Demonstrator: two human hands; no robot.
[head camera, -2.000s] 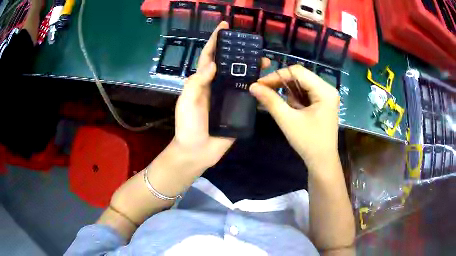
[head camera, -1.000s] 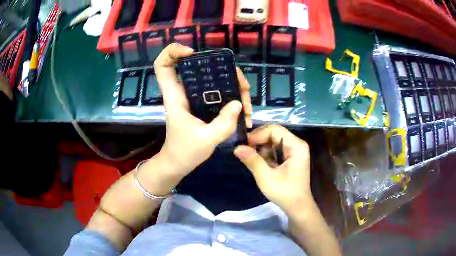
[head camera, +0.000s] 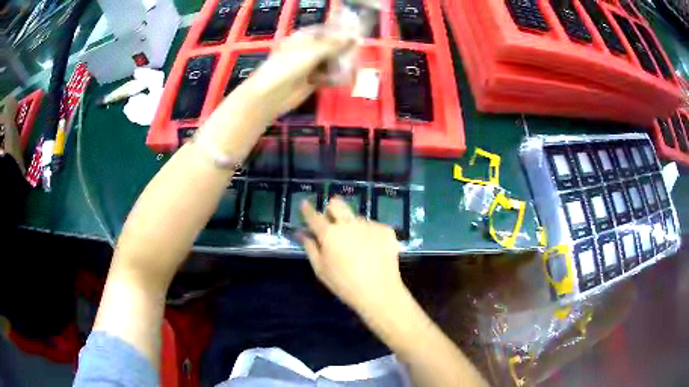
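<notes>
My left hand (head camera: 306, 57) is blurred and reaches over the foam phone tray (head camera: 458, 113). A blurred pale gold housing (head camera: 355, 26) is at its fingertips; I cannot tell if it is gripped. My right hand (head camera: 359, 253) is palm down over the lens sheet (head camera: 414, 243), with its fingertips at a screen lens (head camera: 304, 198) in the front row. Whether they pinch anything is unclear. Black keypad phones (head camera: 412, 83) lie in the tray pockets, with a white paper slip (head camera: 368, 83) beside the pale housing. My left forearm hides part of the tray and sheet.
Stacked red foam trays with phones (head camera: 544, 83) stand at the upper right. A stack of lens sheets (head camera: 535, 178) lies right, near yellow frames (head camera: 508, 219) and a clear plastic bag (head camera: 483, 325). A white box (head camera: 136, 41), crumpled tissue (head camera: 143, 98) and a cable (head camera: 81, 174) are left.
My left hand has moved from the bench front to the tray, and the phone it held no longer shows in it. My right hand has moved up onto the lens sheet. The view has shifted.
</notes>
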